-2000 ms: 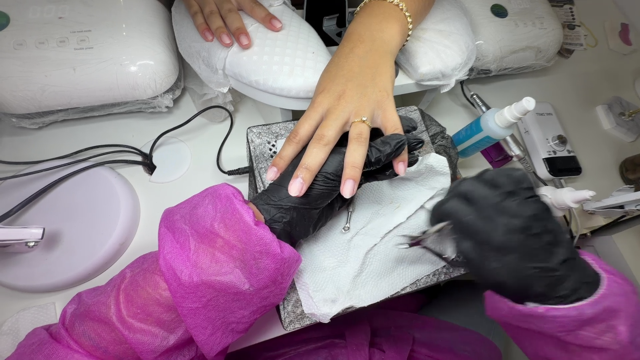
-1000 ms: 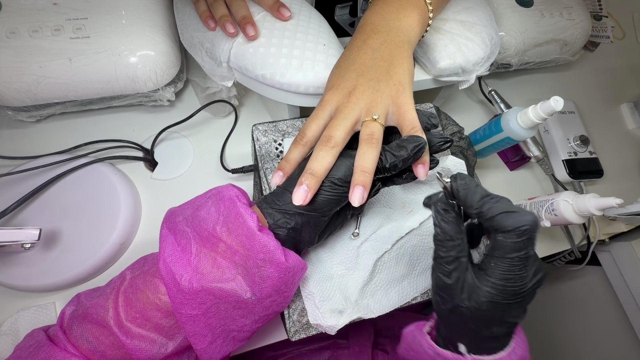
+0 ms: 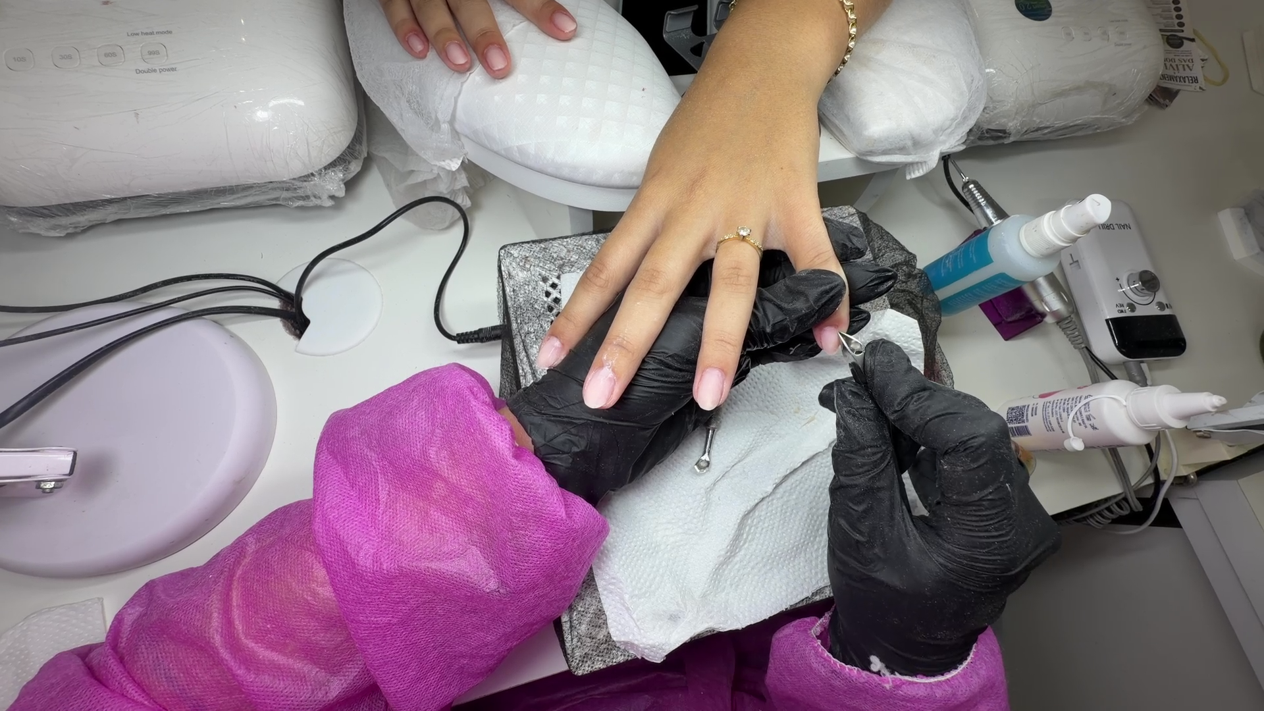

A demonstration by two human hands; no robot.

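My left hand point(image 3: 632, 395), in a black glove, lies under the other person's hand point(image 3: 726, 217) and grips its little finger between thumb and fingers. That hand is palm down, fingers spread, with a ring point(image 3: 741, 238) on one finger. My right hand point(image 3: 933, 513), also gloved in black, pinches metal cuticle nippers point(image 3: 852, 348), their tip at the little finger's nail; most of the tool is hidden in my grip. Below the hands, a white paper towel point(image 3: 731, 533) covers much of a grey mesh-patterned box point(image 3: 592, 632). A metal tool with a small looped end point(image 3: 703, 462) rests on the towel.
Right of the box are a blue spray bottle point(image 3: 987, 265), a nail drill unit point(image 3: 1121, 286) and a white nozzle bottle point(image 3: 1076, 415). A padded hand rest point(image 3: 568, 94) and plastic-wrapped nail lamp point(image 3: 178, 89) stand behind. Black cables point(image 3: 375, 222) and a round lamp base point(image 3: 128, 434) lie left.
My right hand has moved left from the right side with the nippers, whose tip is now at the little finger's nail. My left hand still supports the other person's hand.
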